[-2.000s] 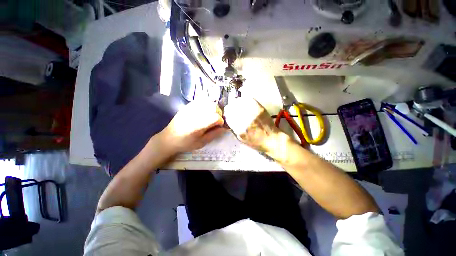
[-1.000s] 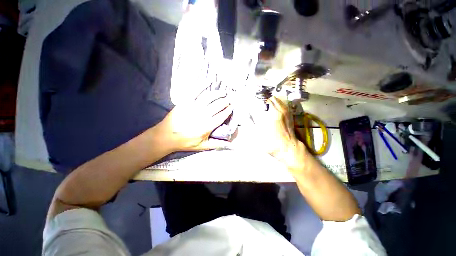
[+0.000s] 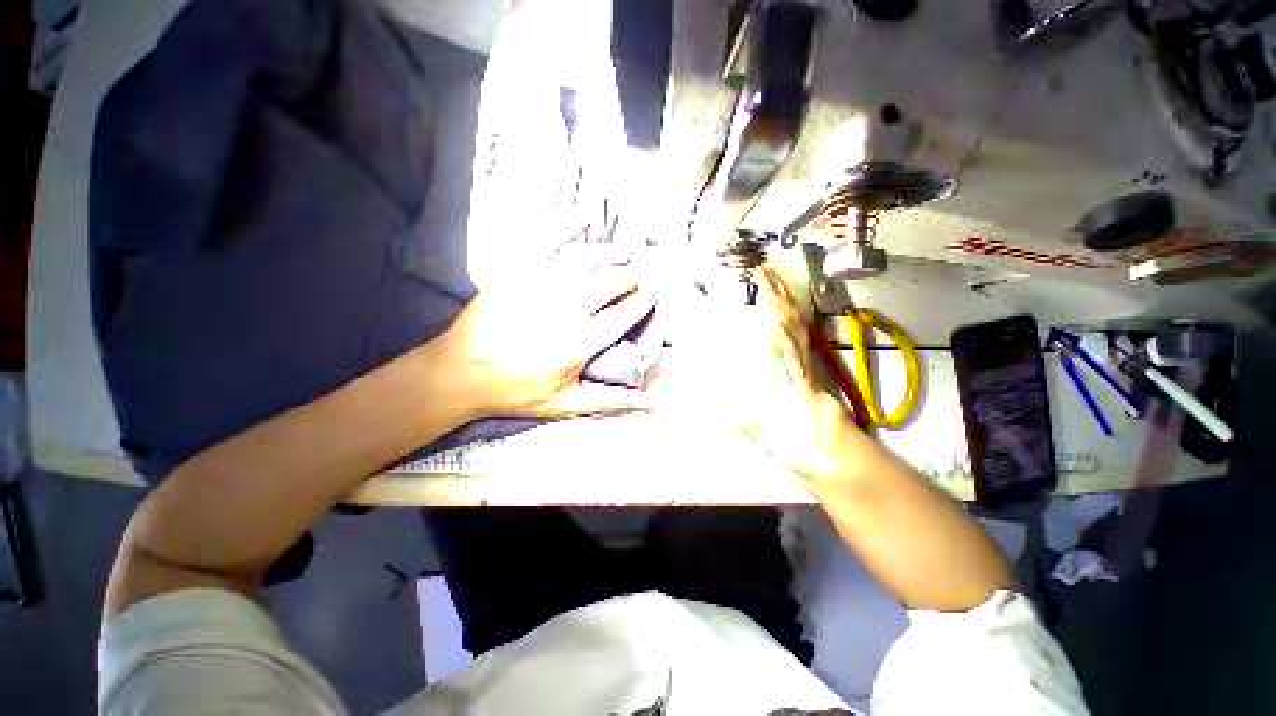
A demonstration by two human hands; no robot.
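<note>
The dark blue-grey garment (image 3: 266,252) lies in a large heap at the left, its edge running under my left hand toward the needle area. My left hand (image 3: 560,336) lies spread on the cloth left of the needle, a small pale fold of cloth showing by its fingers. My right hand (image 3: 763,364) is beside the presser area, badly washed out by glare, so its fingers and any hold are unclear. The sewing machine head (image 3: 1008,154) is above. The needle itself is lost in the glare.
Scissors with yellow and red handles (image 3: 896,367) lie right beside my right hand. A smartphone (image 3: 1005,409) lies further right, then blue pens (image 3: 1085,385) and a white marker (image 3: 1187,399). A ruler strip (image 3: 455,459) runs along the front table edge (image 3: 588,490).
Since two seconds ago the view has moved closer and my hands have spread apart, the left one flattening on the cloth. In the last second they have barely moved; more of the red scissor handle shows.
</note>
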